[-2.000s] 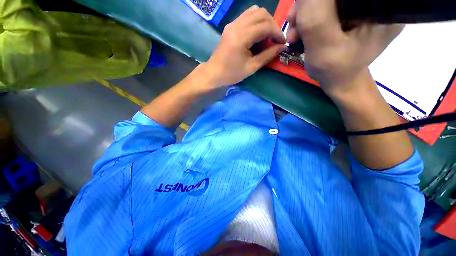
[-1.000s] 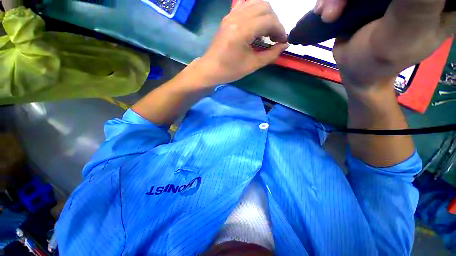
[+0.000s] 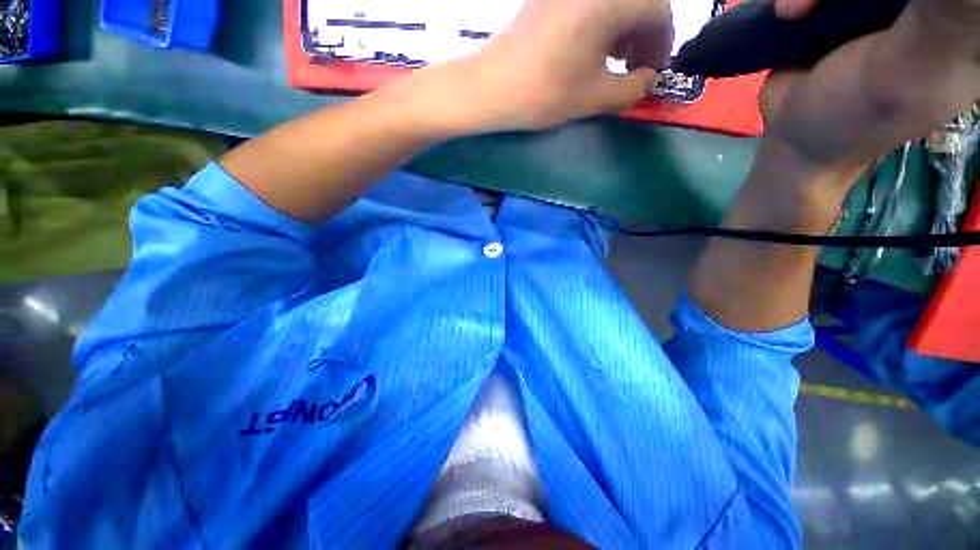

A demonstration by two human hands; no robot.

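A white panel with a dark border (image 3: pixel 414 19) lies on a red-orange foam tray (image 3: pixel 741 105) at the top. My right hand (image 3: pixel 860 102) grips a black electric screwdriver (image 3: pixel 795 38), its tapered tip pointing left at small metal parts (image 3: pixel 677 86) on the panel's right corner. My left hand (image 3: pixel 564 64) is over the panel's near edge, with thumb and fingers bent and fingertips beside those parts. Whether they pinch something is too small to tell. The black cord (image 3: pixel 731 233) crosses my right forearm.
Blue bins stand at the top left (image 3: pixel 177 24) and in the far corner (image 3: pixel 38 38). Thin silvery strands (image 3: pixel 946 177) lie on the green bench (image 3: pixel 688 161) at right. A red board (image 3: pixel 956 312) is at the right edge. A yellow-green garment (image 3: pixel 86 193) shows at left, blue fabric (image 3: pixel 887 333) at right.
The view has swung right, so bins and panel appear further left. The screwdriver tip and my left fingertips are now at the panel's right corner instead of further left along its edge.
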